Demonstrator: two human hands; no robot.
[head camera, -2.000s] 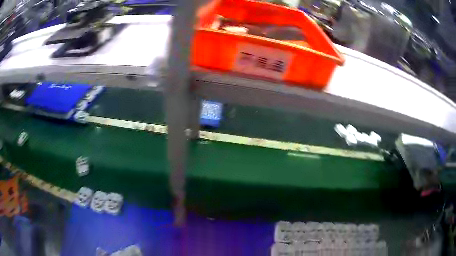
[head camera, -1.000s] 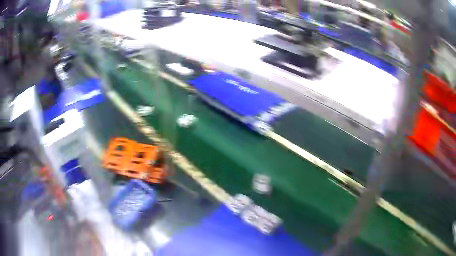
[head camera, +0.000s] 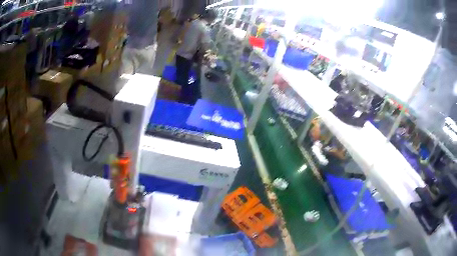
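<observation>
Neither of my hands is in the picture. The white screwdriving machine (head camera: 188, 159) stands in front of me at left centre, with a green logo on its gantry. Its orange-red driver (head camera: 121, 178) points down beside the screw feeder (head camera: 124, 220), which shows red digits. Orange fixture plates (head camera: 249, 212) lie between the machine and the belt. A light-blue screw bin (head camera: 228, 245) is at the bottom edge. White housings (head camera: 311, 216) sit apart on the green conveyor belt (head camera: 286, 192). The view is blurred.
Blue sheets (head camera: 215, 118) lie behind the gantry, and another blue sheet (head camera: 358, 202) lies across the belt. A long white shelf (head camera: 346, 131) runs along the right, with black stands (head camera: 428, 207). Cartons (head camera: 54, 86) stand at left. A person (head camera: 192, 45) stands farther down the line.
The view has swung left and up, from the belt and orange-red bin to the machine and hall. The blue sheet with housings near me has left the picture.
</observation>
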